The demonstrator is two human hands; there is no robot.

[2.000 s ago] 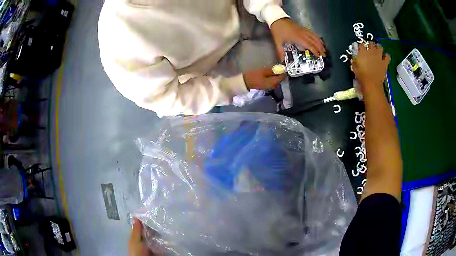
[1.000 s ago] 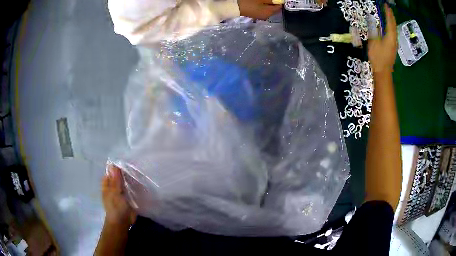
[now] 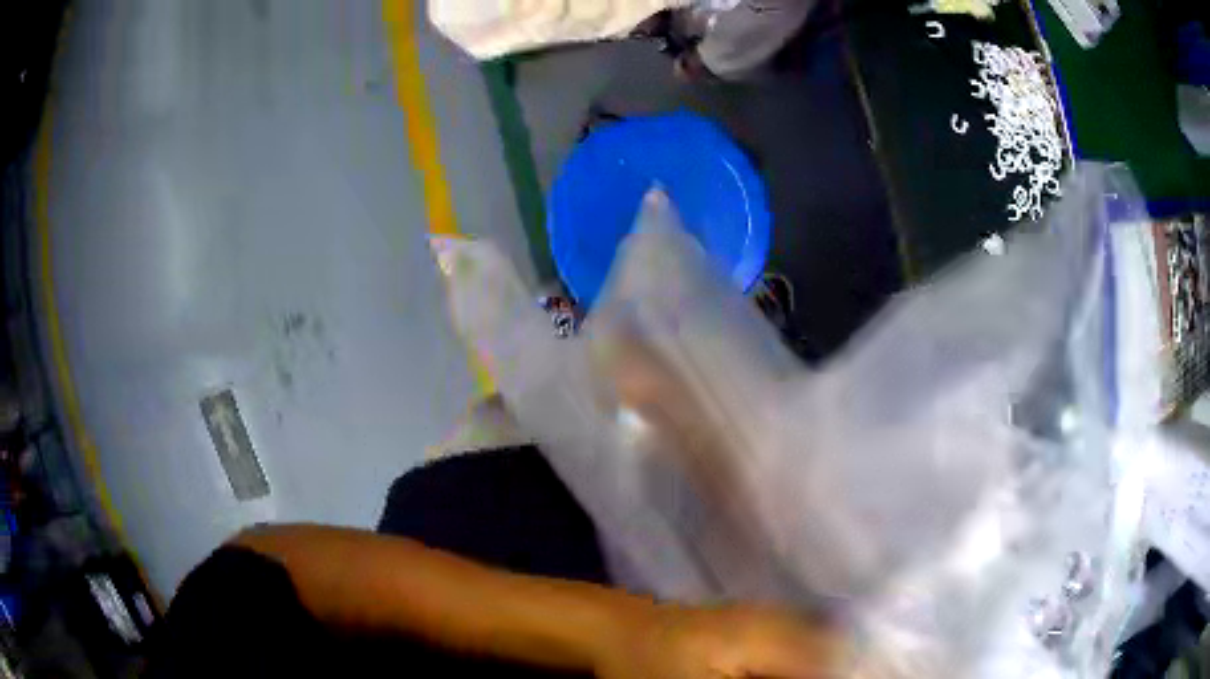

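Note:
The large clear bag [image 3: 916, 438] is lifted and blurred, spread from the middle to the right edge of the view. A loose corner points up over the blue stool. My left arm crosses the bottom from the lower left. My left hand [image 3: 750, 643] is blurred against the bag's lower part at the bottom edge. Its fingers are not clear, so its grip cannot be told. My right hand cannot be made out. A blurred brownish shape shows through the bag's middle. Loose white U-shaped pieces [image 3: 1019, 130] lie on the dark bench at the upper right.
A round blue stool [image 3: 717, 199] stands beyond the bag. Another worker's pale sleeve [image 3: 551, 20] is at the top. A white housing [image 3: 1088, 16] is cut off at the upper right. A parts tray [image 3: 1184, 312] is at the right edge. Grey floor has a yellow line.
The bag has moved right and is gathered narrower, uncovering the blue stool. My left arm has swung from the left side across the bottom. My right hand has gone from the bench edge.

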